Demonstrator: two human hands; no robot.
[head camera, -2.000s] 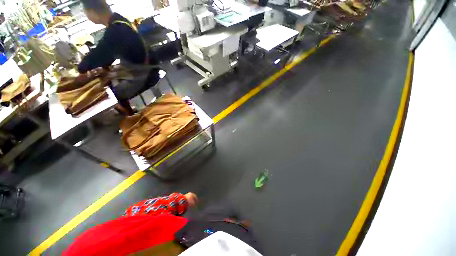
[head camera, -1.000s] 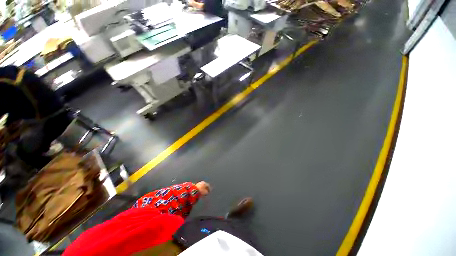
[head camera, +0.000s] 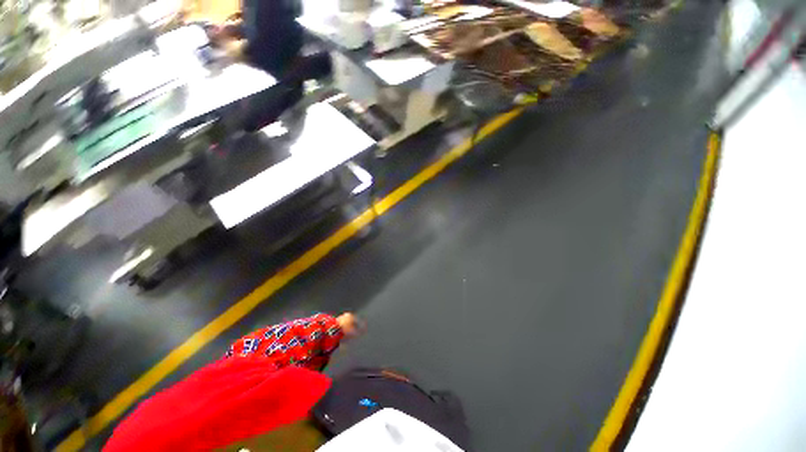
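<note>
My left hand (head camera: 349, 325) shows small and blurred past the end of the red patterned sleeve cover (head camera: 287, 342), low in the view over the grey floor. I cannot make out its fingers or tell whether it holds anything. My right hand is not in view. The dark apron (head camera: 376, 402) with small blue lettering hangs at the bottom centre, partly hidden by a white shape. A low white table (head camera: 305, 163) stands ahead on the left, beside the yellow line.
Grey floor (head camera: 521, 256) runs ahead between two yellow lines. A white wall (head camera: 751, 309) is on the right. White sewing tables (head camera: 221, 88) stand on the left, with a person in dark clothing (head camera: 272, 35) behind. Brown pieces (head camera: 504, 53) are heaped further ahead beside the lane.
The view has moved forward along the lane. The seated person and the small table with brown pieces have slid out at the lower left. The white tables and far brown heap are nearer.
</note>
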